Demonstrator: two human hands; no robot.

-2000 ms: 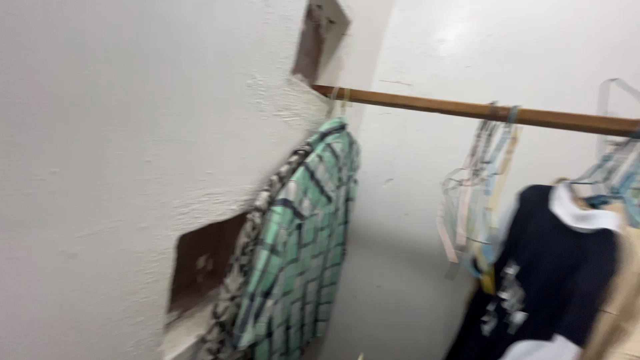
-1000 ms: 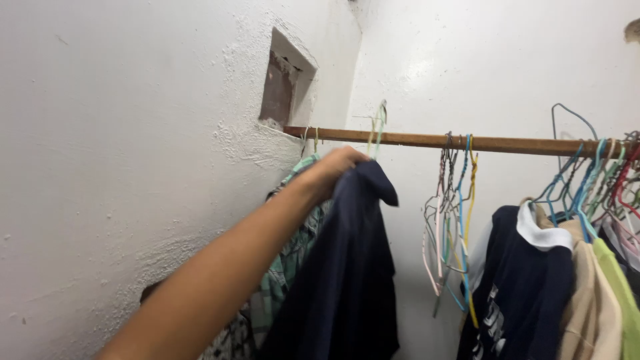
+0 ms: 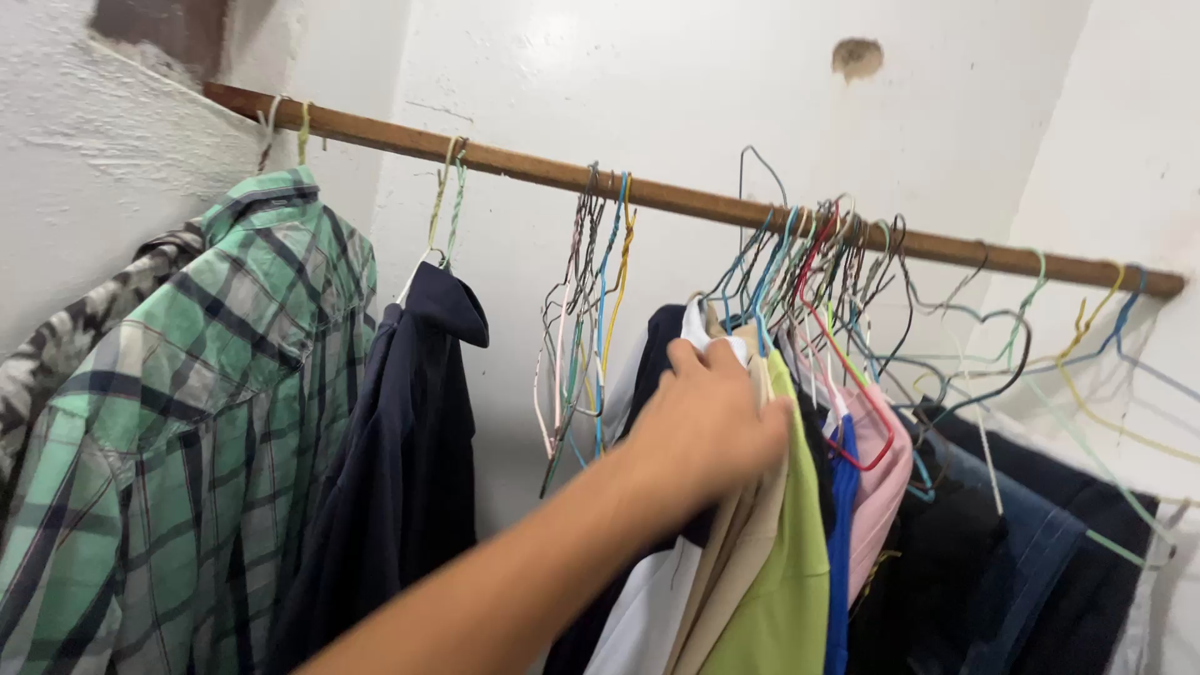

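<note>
My left hand (image 3: 708,412) reaches in from the bottom, its fingers curled over the white collar (image 3: 698,328) of a navy-and-white garment; the blur hides whether they grip it. Beige garments and a lime green garment (image 3: 797,553) hang beside the thumb. A dark navy collared garment (image 3: 412,412) hangs by a twisted green wire hanger (image 3: 457,211) on the wooden rod (image 3: 534,167). Left of it are a green plaid shirt (image 3: 225,347) and a black-and-white patterned garment (image 3: 84,328). My right hand is out of view.
Several bare wire hangers (image 3: 600,309) hang at mid-rod. Tangled hangers (image 3: 844,244) crowd the rod farther right, above pink (image 3: 886,450), blue and dark garments. White walls (image 3: 947,122) enclose the rod, with a recess (image 3: 159,33) at upper left.
The navy garment that my left hand held one second ago now hangs from the rod, let go. My left hand has moved right to the white collar. The view has shifted right.
</note>
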